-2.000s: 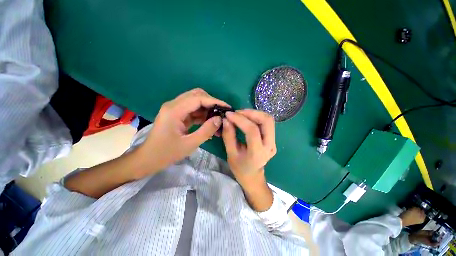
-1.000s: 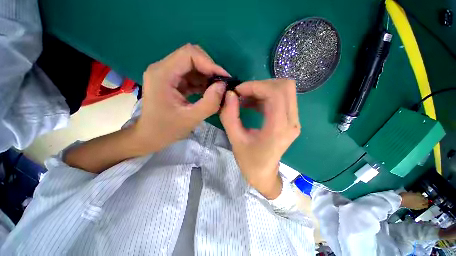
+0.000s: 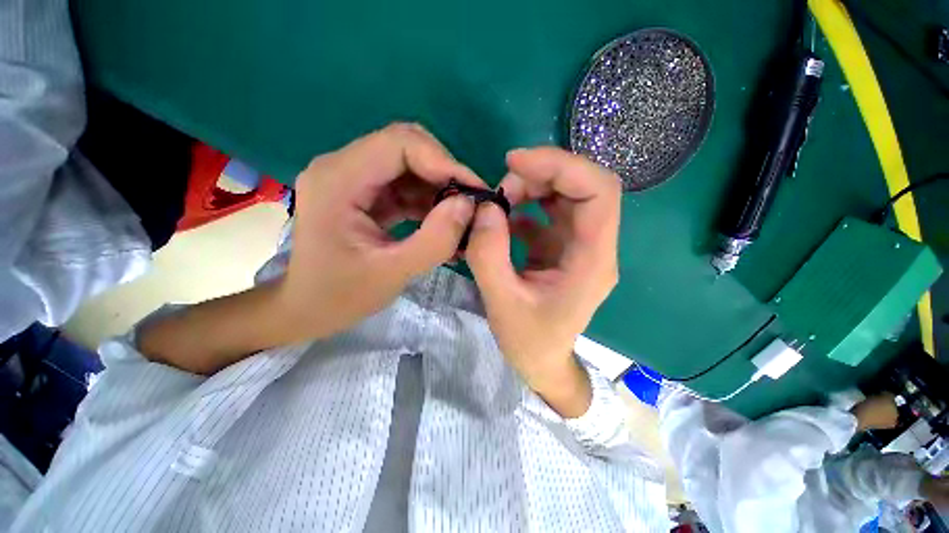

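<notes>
A small black electronic unit (image 3: 475,195) is held between both hands above the green mat, mostly hidden by fingers. My left hand (image 3: 364,224) pinches its left side between thumb and index finger. My right hand (image 3: 552,255) grips its right side, with the thumb below and the index fingertip at the upper right edge. Details inside the unit are too small to tell. A round dish of glittering screws (image 3: 642,109) stands on the mat to the upper right of the hands.
A black electric screwdriver (image 3: 770,161) lies right of the dish, tip towards me. A green box (image 3: 858,292) with a white plug (image 3: 776,359) is at the right. Yellow tape (image 3: 869,115) curves beyond. A neighbour's sleeve (image 3: 749,448) is lower right; another sleeve (image 3: 42,177) is at the left.
The view has shifted and come closer, so the dish and screwdriver appear larger and further up and right. My right fingers have changed their hold on the unit; both hands stay on it.
</notes>
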